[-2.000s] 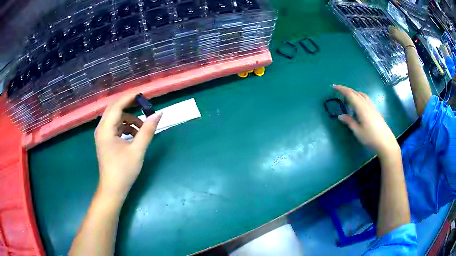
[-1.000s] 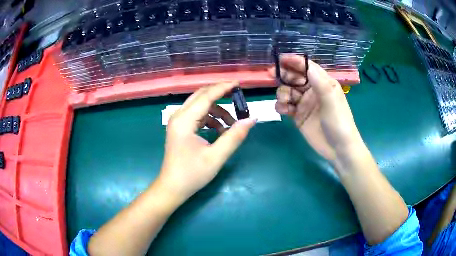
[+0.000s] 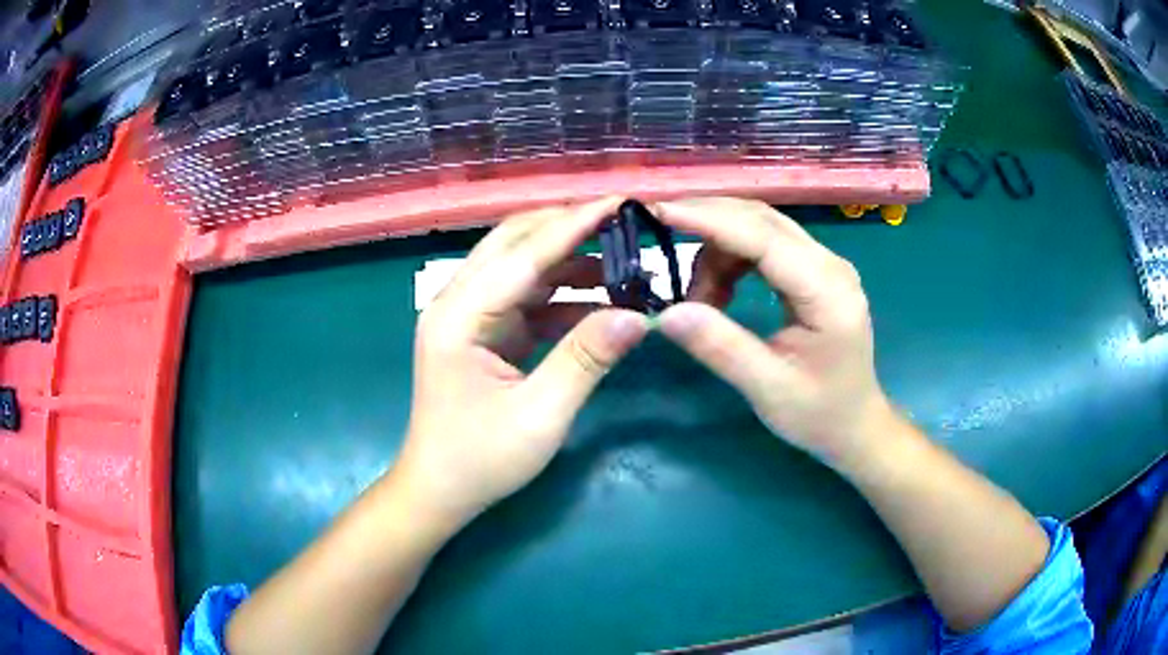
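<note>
My left hand (image 3: pixel 512 333) holds a black module housing (image 3: pixel 624 262) on edge between thumb and fingers, above the bench. My right hand (image 3: pixel 775 320) holds a thin black ring (image 3: pixel 673 262) between thumb and fingertips. The ring stands tilted against the right side of the housing, touching it near the top, with a gap lower down. Both thumb tips meet below the parts. A white paper strip (image 3: pixel 439 284) lies on the green bench behind the hands and is partly hidden by them.
A stack of clear blister trays (image 3: pixel 538 122) stands behind on a coral-red tray edge (image 3: pixel 820 183), with yellow pieces (image 3: pixel 893 214). A coral-red compartment tray (image 3: pixel 109 422) with black housings (image 3: pixel 51 230) is at left. Two loose rings (image 3: pixel 962 173) lie at right. A blue sleeve shows lower right.
My right hand has picked up the ring from the bench at right and brought it left against the housing. My left hand still holds the housing. The view has turned left.
</note>
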